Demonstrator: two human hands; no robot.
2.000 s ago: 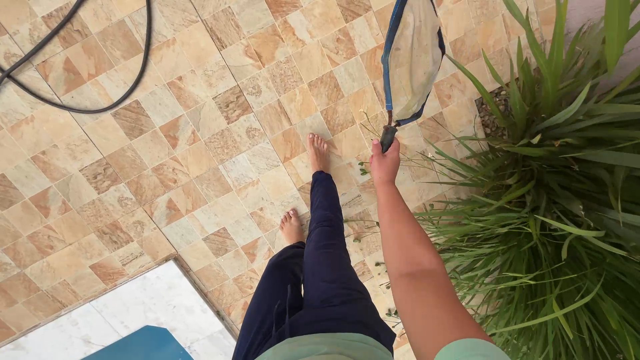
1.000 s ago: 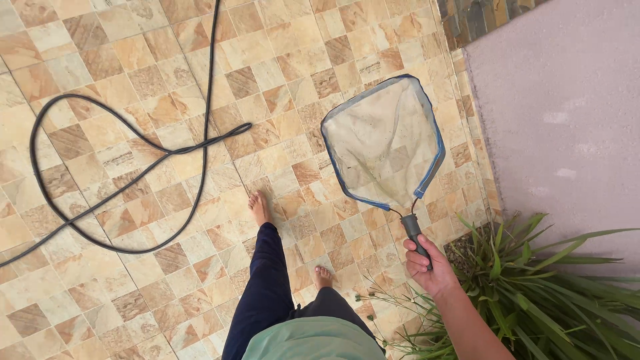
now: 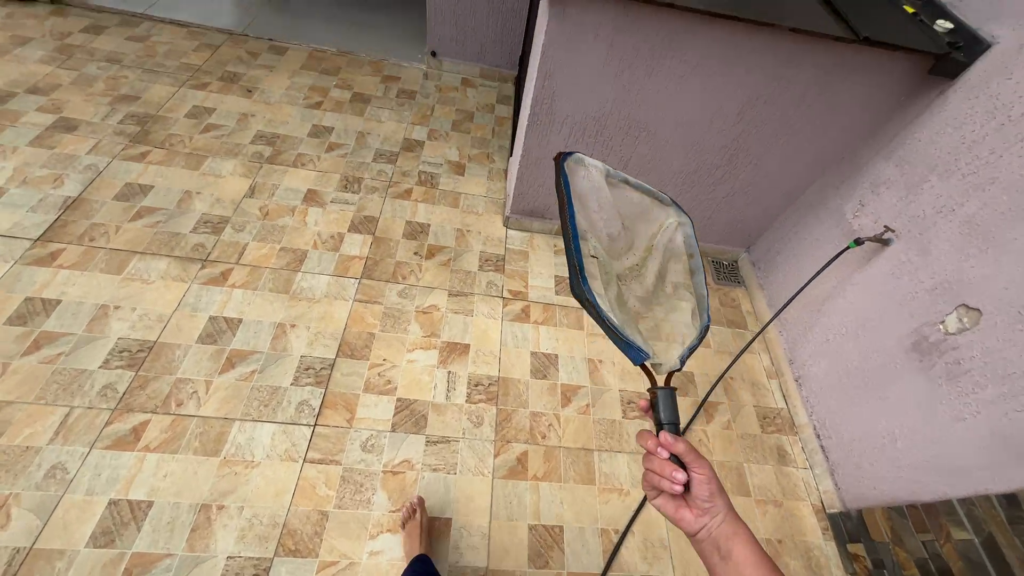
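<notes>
My right hand (image 3: 680, 480) is closed around the black plastic handle of a pool leaf skimmer (image 3: 636, 256), right of centre. The skimmer's head points up and away from me. Its pale mesh hangs in a frame edged in blue and looks stained. A dark hose (image 3: 744, 348) passes behind the handle and runs up to a wall tap (image 3: 880, 238). My left hand is out of view.
Tiled floor (image 3: 264, 320) spreads ahead and left, with my bare foot (image 3: 414, 524) at the bottom. A textured mauve wall (image 3: 920, 384) with a chipped patch stands at the right. A low wall (image 3: 640, 104) juts out ahead, near a floor drain (image 3: 726, 272).
The view has swung from the plants and looped hose towards the walls and tap. My right hand has kept hold of the skimmer throughout.
</notes>
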